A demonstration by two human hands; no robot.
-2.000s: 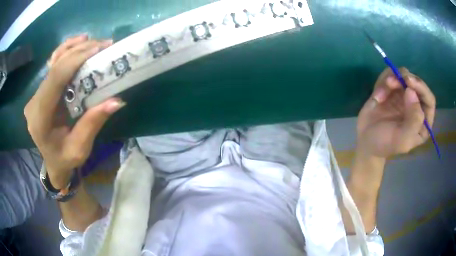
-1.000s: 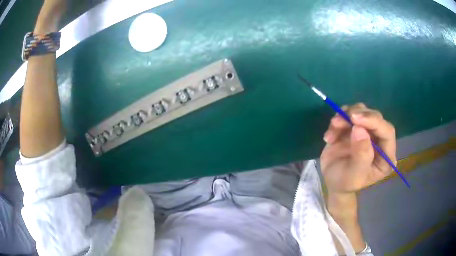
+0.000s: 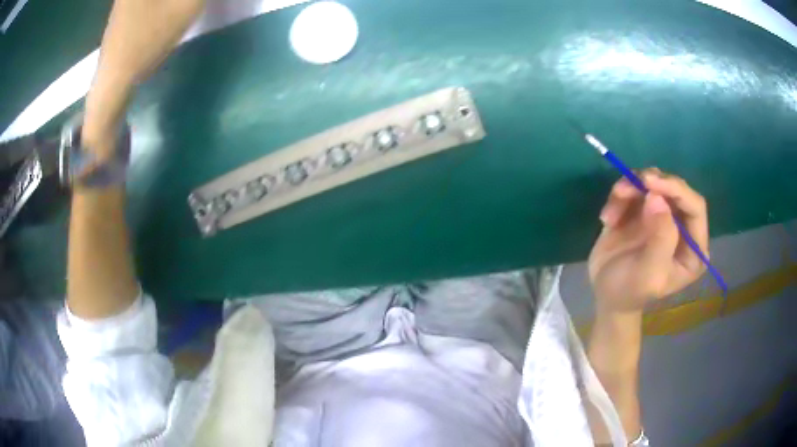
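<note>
A pale grey metal bar (image 3: 341, 181) lies slanted on the green table surface, with a row of several small square parts with round centres along it and a hole at each end. My right hand (image 3: 651, 236) holds a thin blue brush (image 3: 626, 171) like a pen, to the right of the bar; its tip points up and left, off the bar. My left hand (image 3: 157, 30) reaches to the top left, away from the bar. It is cut off by the upper edge, so its fingertips and anything in them are hidden.
A white disc (image 3: 323, 32) lies beyond the bar. The glossy green table (image 3: 393, 236) has a white strip (image 3: 52, 96) along its far side. Dark grey blocks (image 3: 22, 188) are at the left edge. Another person's clothed leg (image 3: 31, 362) shows at the lower left.
My left hand has let go of the bar, which now lies lower on the table, and has moved to the upper left. My right hand with the brush has moved slightly down. The white disc has come into view.
</note>
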